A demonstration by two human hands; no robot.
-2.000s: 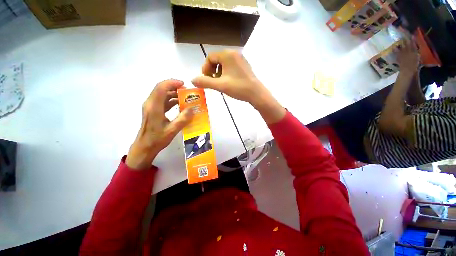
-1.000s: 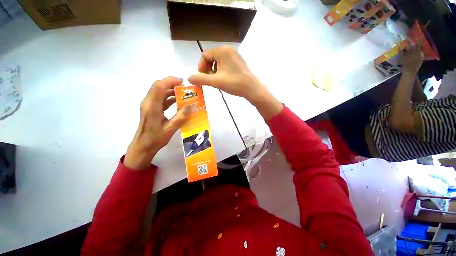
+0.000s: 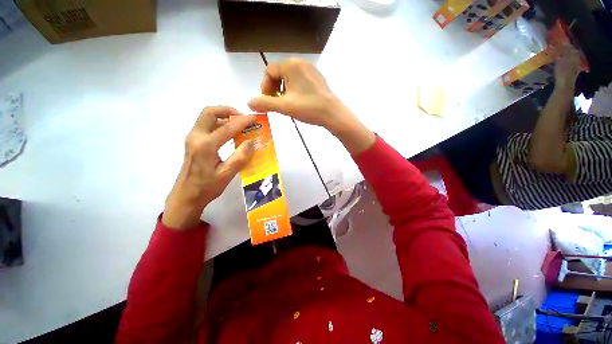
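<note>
An orange and yellow retail box (image 3: 263,191) stands in front of me at the table's near edge, its narrow side panel with a small logo, a photo and a square code facing me. My left hand (image 3: 213,158) grips its left side, thumb on the panel and a finger across the top by the logo. My right hand (image 3: 295,91) is just above the box's far end, thumb and fingertips pinched close to the top edge. Whether something small is between the right fingertips cannot be made out.
An open brown carton (image 3: 278,28) lies beyond my hands; another brown carton (image 3: 90,19) is at the far left. Pale yellow paper (image 3: 431,100) lies at right. Another person's arm (image 3: 555,121) and retail boxes (image 3: 484,13) are at far right. White strips (image 3: 341,209) hang below the edge.
A left finger has moved across the top of the box near the logo. My right hand has shifted slightly left. At far right, the other person's hand and box have moved.
</note>
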